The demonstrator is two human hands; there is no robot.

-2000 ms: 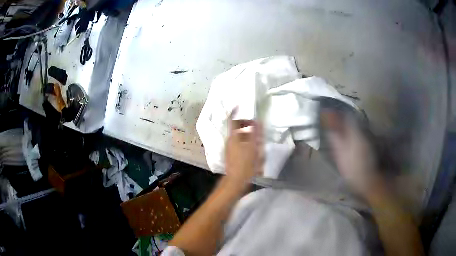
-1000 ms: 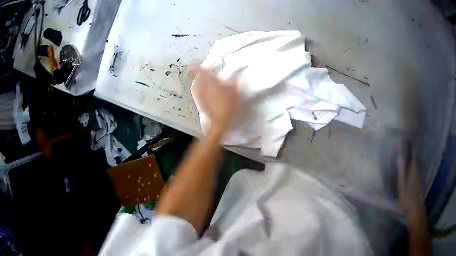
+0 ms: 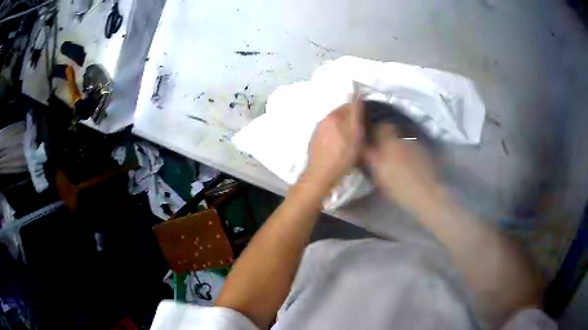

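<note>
A white cloth piece (image 3: 293, 119) lies spread and wrinkled on the white, stained pressing table (image 3: 213, 38). My left hand (image 3: 335, 145) is at the middle of the cloth, with a raised fold pinched at its fingertips. My right hand (image 3: 396, 158) is blurred, close to the right of my left hand. It is closed on a dark, blurred object (image 3: 396, 119), which looks like the steam iron, over the cloth. The blur and my hand hide its details.
The table's rounded front edge runs below my hands. On the neighbouring table at the left are shears (image 3: 113, 22) and a second iron with an orange handle (image 3: 74, 84). A brown perforated board (image 3: 193, 242) and white offcuts (image 3: 151, 184) lie below.
My right hand has come back from the table's right side to the cloth, with the dark object. My left hand has moved right and grips a fold. The cloth's outline has changed.
</note>
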